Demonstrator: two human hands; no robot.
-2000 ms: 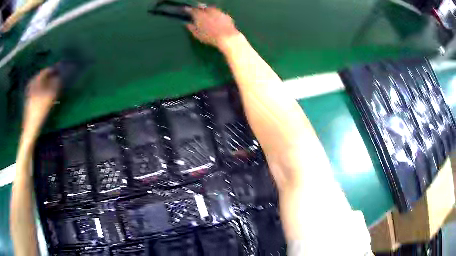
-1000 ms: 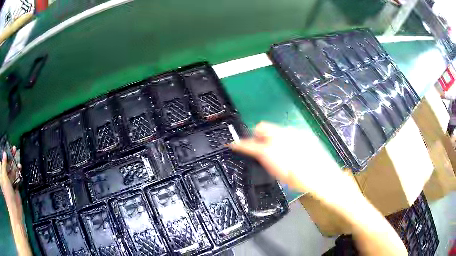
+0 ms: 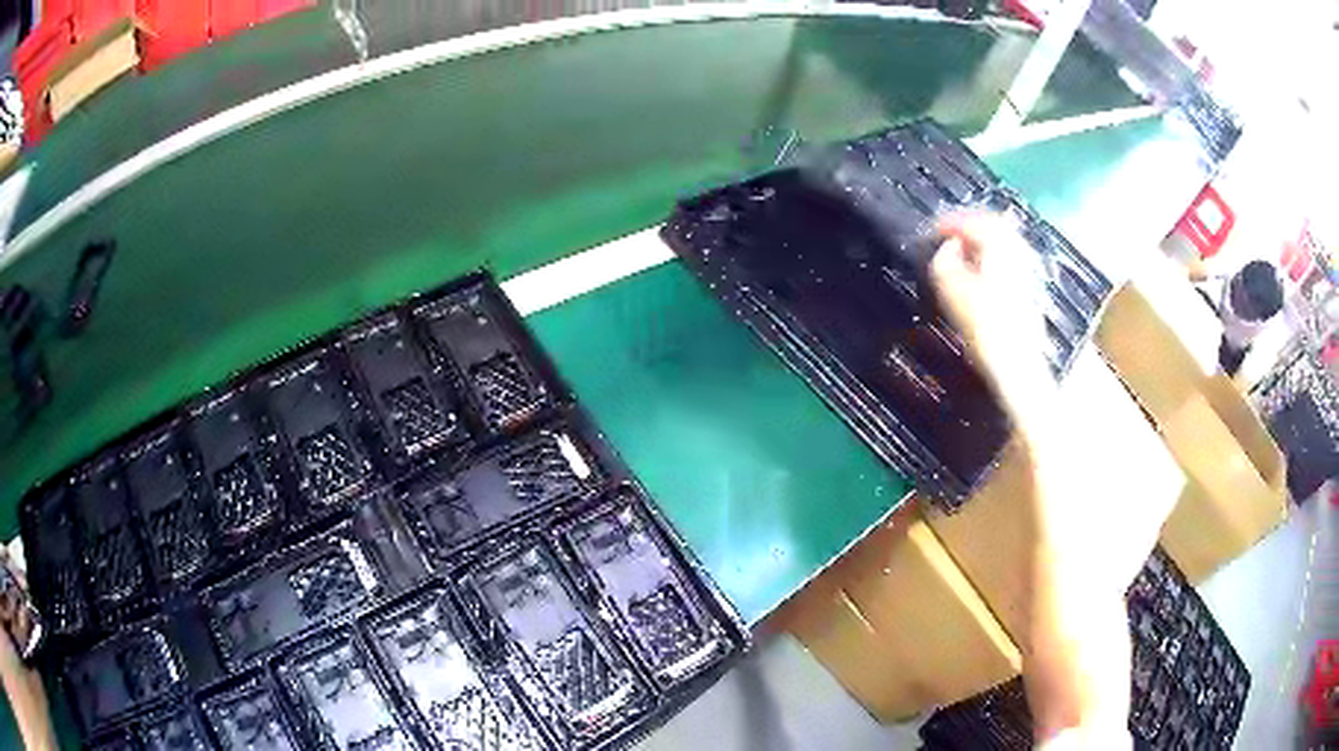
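A large black tray (image 3: 375,539) lies in front of me. Its pockets hold black phone housings (image 3: 316,426) with squarish mesh-patterned windows. My right hand (image 3: 969,264) is blurred and lies over the spare tray stack (image 3: 822,367) on the bench to the right. The top of that stack looks dark and smeared under the hand, and whether the fingers grip a tray is unclear. My left hand (image 3: 18,609) is cut off by the left edge of the picture, beside the tray's left side. Its grip cannot be made out.
Loose black housings (image 3: 88,279) lie on the green conveyor belt (image 3: 441,162) at the left. Cardboard cartons (image 3: 911,602) stand below the bench at right, with black tray stacks (image 3: 1189,646) on the floor. A person (image 3: 1248,301) is at far right. Red bins (image 3: 191,22) are at top left.
The view has turned right. My right hand has moved from the filled tray's right side to over the spare stack, whose top looks darker and blurred. My left hand stays at the left edge.
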